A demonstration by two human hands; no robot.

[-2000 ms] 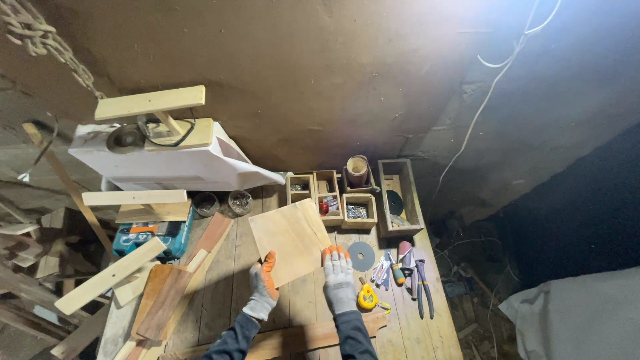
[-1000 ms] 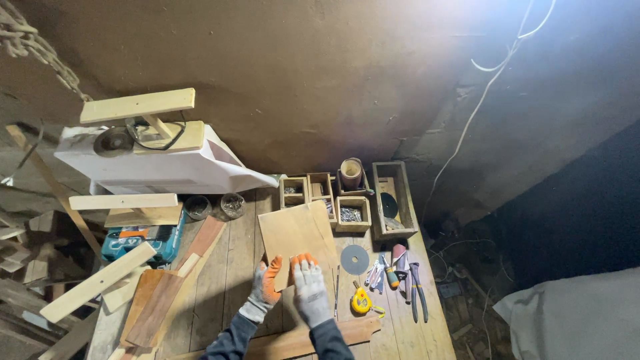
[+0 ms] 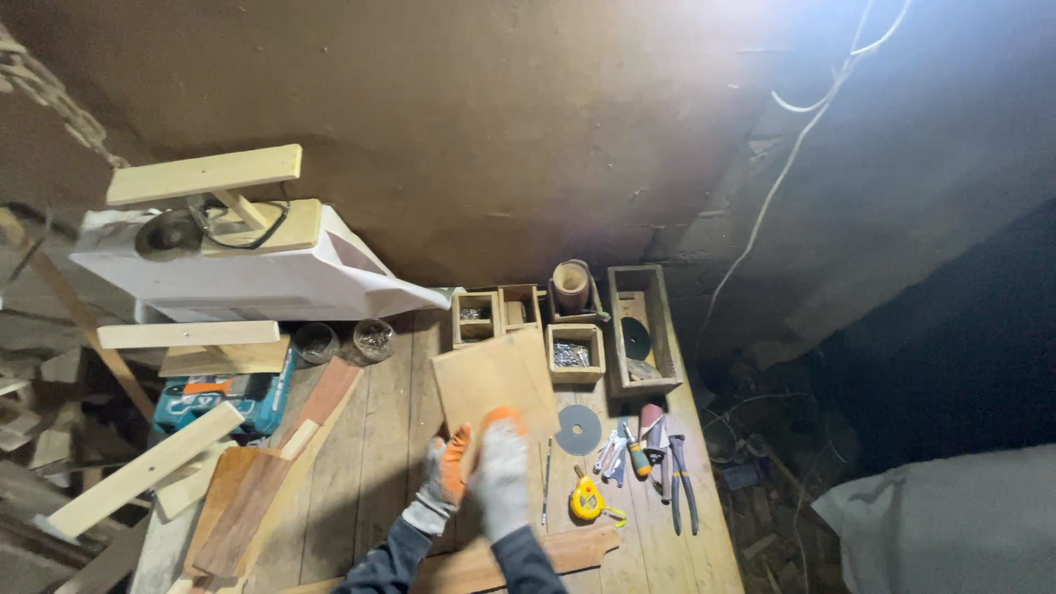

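A thin, pale wooden panel (image 3: pixel 495 384) is raised over the plank workbench, tilted, with its lower edge toward me. My left hand (image 3: pixel 444 474), in a grey glove with orange fingertips, grips the panel's lower left corner. Blurred by motion, my right hand (image 3: pixel 503 470) in a matching glove lies over the panel's lower part, fingers pointing away from me; whether it grips or only touches cannot be told. Just right of it are a grey abrasive disc (image 3: pixel 578 430), a thin rod (image 3: pixel 547 481) and a yellow tape measure (image 3: pixel 587 500). A shaped reddish board (image 3: pixel 569 551) lies under my right forearm.
Small wooden boxes (image 3: pixel 575 377) of metal hardware and a long wooden box (image 3: pixel 670 363) line the back. Pincers (image 3: pixel 681 487) and a screwdriver (image 3: pixel 638 454) lie right. Wooden strips (image 3: pixel 247 503), a teal case (image 3: pixel 276 404) and glass jars (image 3: pixel 374 341) stand left.
My right hand has moved from the panel's lower right corner inward over its face, closer to my left hand. My left hand keeps its hold at the lower left.
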